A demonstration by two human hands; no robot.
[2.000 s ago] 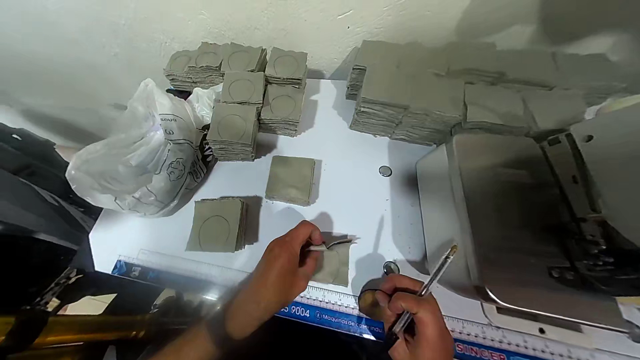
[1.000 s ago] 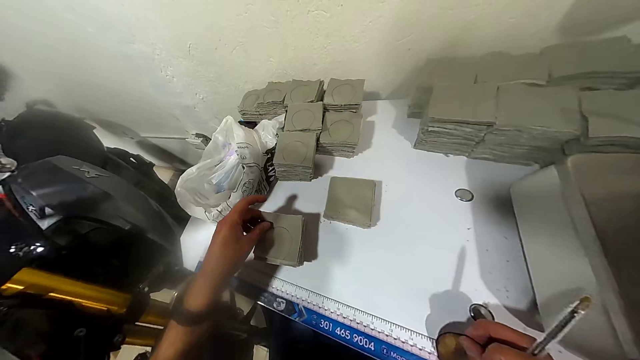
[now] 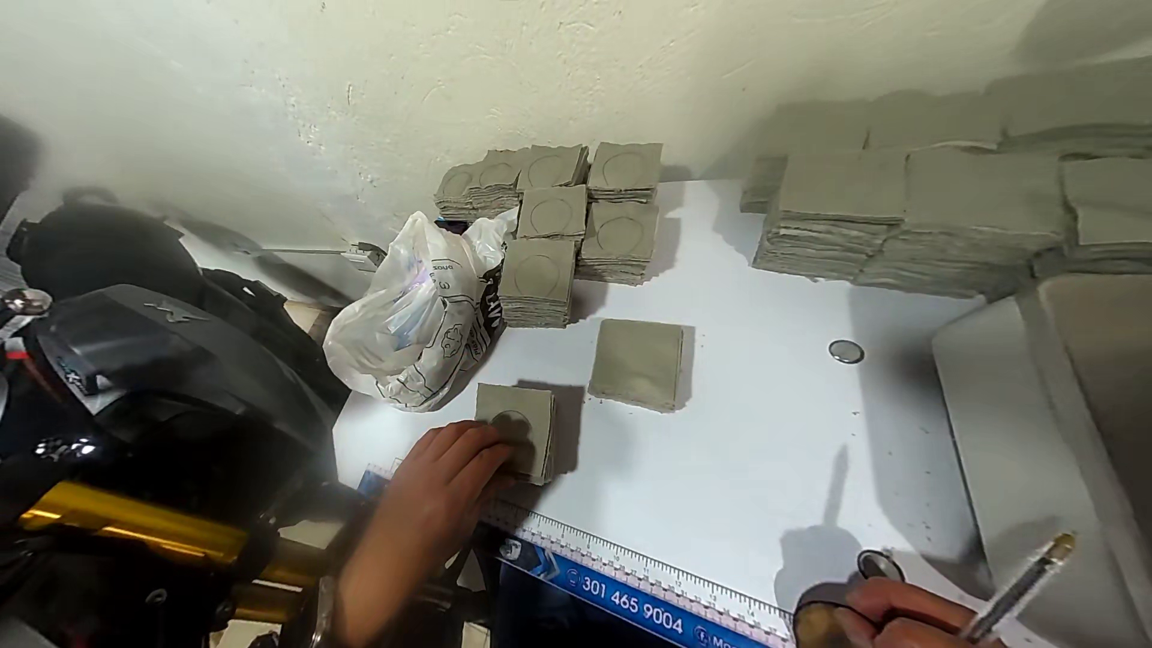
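My left hand [image 3: 454, 468] rests with its fingertips on the lower stack of grey-green fabric squares [image 3: 526, 414], whose top piece bears a drawn circle. A pen [image 3: 1017, 580] and a dark round disc [image 3: 817, 621] are in my right hand [image 3: 909, 616] at the bottom right. Beside its fingers lies a small round metal piece [image 3: 879, 565]. A thicker-looking stack of plain squares [image 3: 637, 363] sits in the middle of the white table. Stacks of circle-marked squares [image 3: 538, 274] stand at the back, and a second round metal piece [image 3: 846, 351] lies to the right.
A white plastic bag [image 3: 423, 315] stands at the left edge. Tall piles of plain fabric [image 3: 837, 189] line the back right, with a pale machine base [image 3: 1008, 405] in front. A printed ruler strip [image 3: 630, 589] runs along the near edge. A motorcycle [image 3: 144, 387] is at the left.
My left hand has gone from a square near the ruler to the lower-left stack, where its fingers now lie lower on the top piece. The view has swung left.
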